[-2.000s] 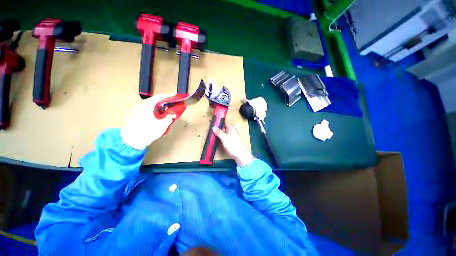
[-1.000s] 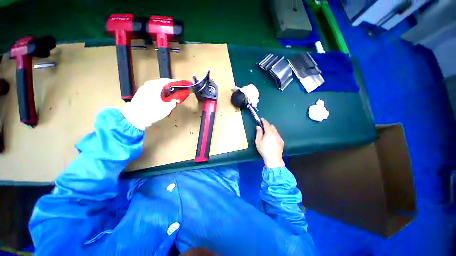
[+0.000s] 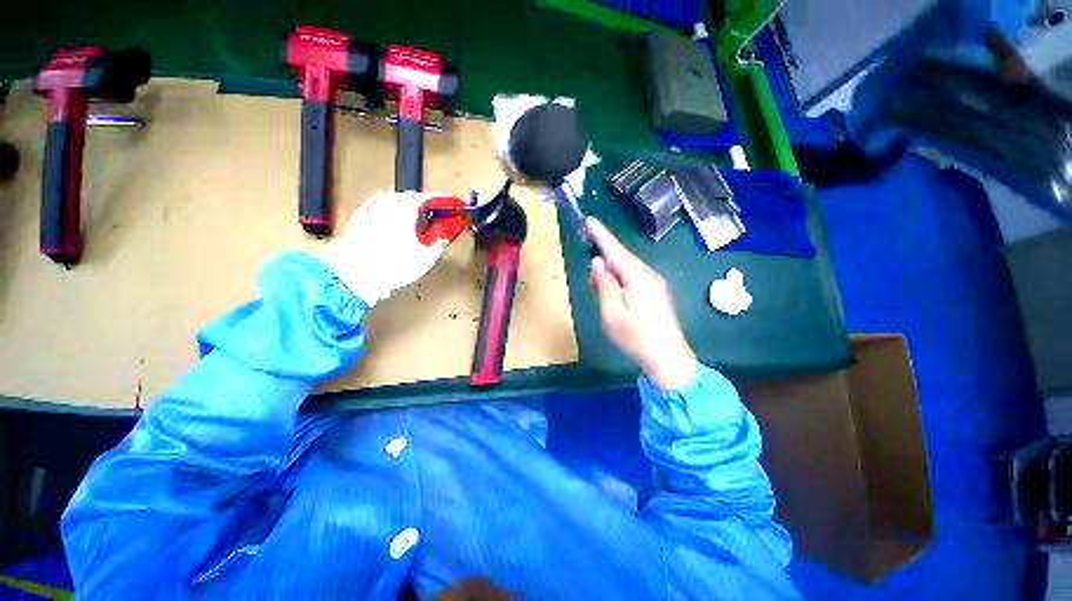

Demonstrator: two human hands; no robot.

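A red-and-black tool (image 3: 496, 308) lies on the tan cardboard in front of me, its dark metal head away from me. My left hand (image 3: 406, 241), in a white glove with red fingers, grips a thin curved metal plate (image 3: 491, 209) at the tool's head. My bare right hand (image 3: 636, 301) holds a dauber or mallet-like tool by its slim handle. Its round black head (image 3: 548, 143) is raised above and beyond the tool's head, with a white wad (image 3: 508, 112) showing behind it. Whether the black head touches anything is unclear.
Red-headed tools (image 3: 315, 129) with long black handles stand in a row at the back and left. Silver ribbed pieces (image 3: 707, 204) lie on and beside a blue cloth (image 3: 772, 214) at right, near a white crumpled wad (image 3: 730, 292). A carton (image 3: 864, 458) stands at lower right.
My right hand has gone from the red-and-black tool to the dauber's handle and lifted it off the green bench top. My left hand has brought the plate to the tool's head.
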